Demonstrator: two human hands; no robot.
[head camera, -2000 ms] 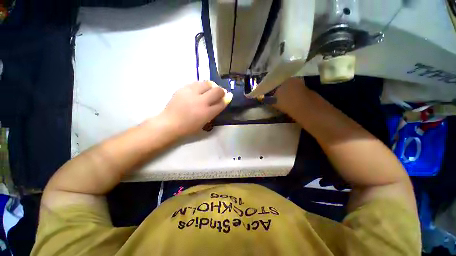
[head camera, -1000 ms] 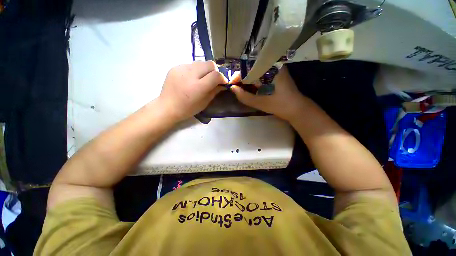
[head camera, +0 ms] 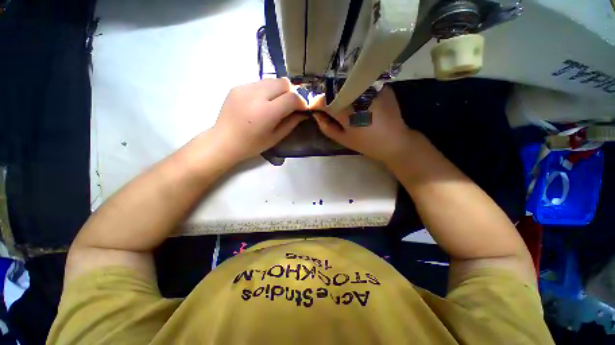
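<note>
The off-white sewing machine head [head camera: 384, 50] stands at the upper middle and right. My left hand [head camera: 259, 114] and my right hand [head camera: 367, 128] meet fingertip to fingertip just below the brightly lit needle area [head camera: 311, 91]. Both hands pinch a dark garment piece [head camera: 313, 140], which shows as a small dark part under and between them. The fingertips hide most of its edge. A small dark grey block [head camera: 361, 118] is at my right-hand fingers. The needle tip cannot be made out in the glare.
The white table top [head camera: 155, 121] has a speckled front edge [head camera: 283, 224]. Black cloth [head camera: 44, 128] lies at the left, and more dark cloth [head camera: 458, 128] is right of the head. A blue tray [head camera: 570, 192] with a white ring-shaped item is at the right. A cream knob [head camera: 457, 57] juts from the head.
My right hand has come out from behind the head to meet my left hand. My left hand has moved slightly up towards the needle area. In the last second both have barely moved.
</note>
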